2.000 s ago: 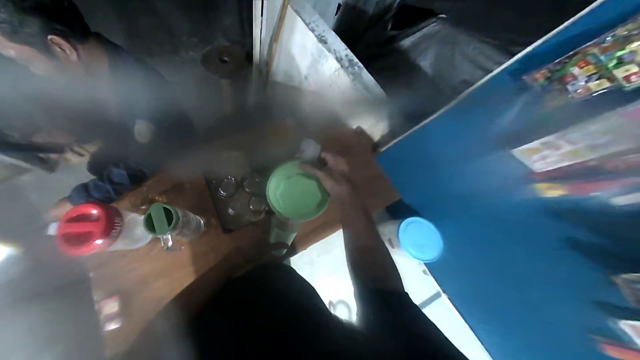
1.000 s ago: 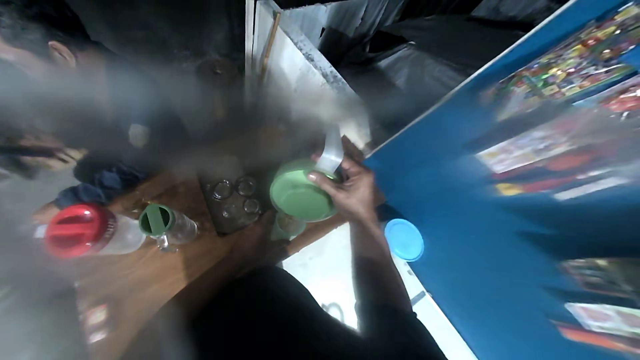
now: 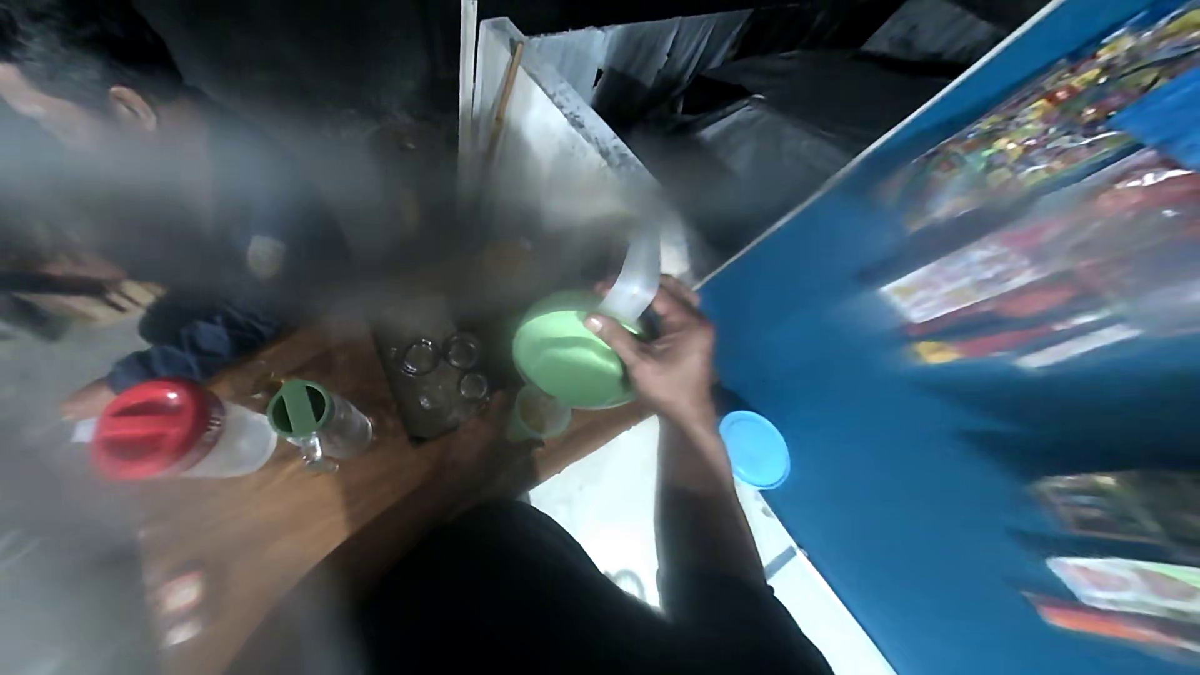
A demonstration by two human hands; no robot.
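Observation:
A light green round lid or bowl (image 3: 572, 356) is gripped in my right hand (image 3: 670, 361), thumb over its rim. A translucent whitish strip or handle (image 3: 636, 277) sticks up beside the same fingers. Below and left of the green piece, my left hand (image 3: 487, 436) is dark and blurred, close to a pale green cup-like vessel (image 3: 541, 412); whether it grips the vessel cannot be made out. Several glasses (image 3: 422, 356) stand on a dark tray (image 3: 403, 398) to the left.
A red-lidded jug (image 3: 155, 429) and a green-lidded glass jug (image 3: 314, 412) stand on the wooden table (image 3: 272, 516). Across it is another person (image 3: 187, 187). A blue lid (image 3: 755, 450) lies right of my forearm, beside a blue wall (image 3: 844, 394) with hanging packets.
My right hand has shifted its hold on the green piece, and the whitish strip now stands out more plainly above my fingers than two seconds ago.

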